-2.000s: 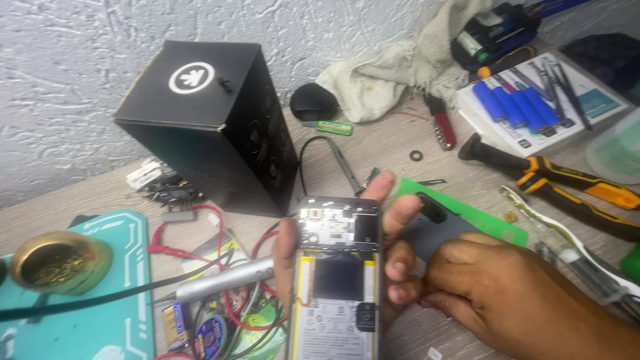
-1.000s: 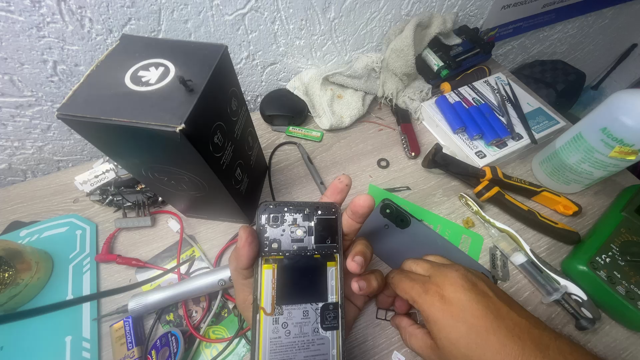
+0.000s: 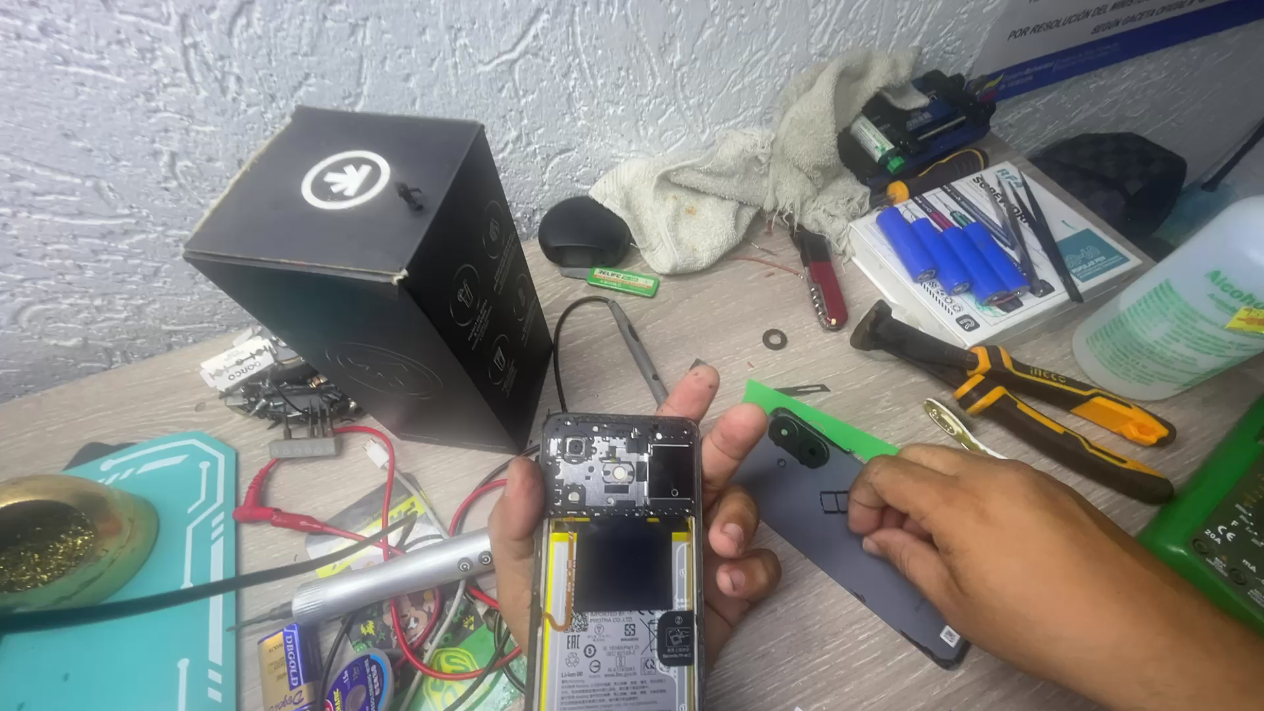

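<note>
My left hand (image 3: 731, 494) holds an opened smartphone (image 3: 620, 563) upright, its battery and upper black cover facing me, thumb on one side and fingers on the other. To the right, my right hand (image 3: 948, 523) pinches a small thin black frame, which looks like a SIM tray (image 3: 834, 502), above a grey phone back cover (image 3: 839, 553) with a camera ring. That cover lies partly over a green sheet (image 3: 755, 393). Just beyond the phone, a grey pen-shaped probe (image 3: 637, 351) with a black cable rests on the table.
Left are a black box (image 3: 395, 326), a brass pot (image 3: 89, 533) on a teal mat (image 3: 188, 622), red leads (image 3: 296, 521) and a silver pen-shaped tool (image 3: 395, 578). Right are pliers (image 3: 1027, 405), an alcohol bottle (image 3: 1175, 306), a green multimeter (image 3: 1205, 523) and a box with blue cells (image 3: 1086, 257).
The view has shifted. My right hand, earlier at the lower edge of the grey back cover, is now over its middle with the small black frame. My left hand still holds the phone.
</note>
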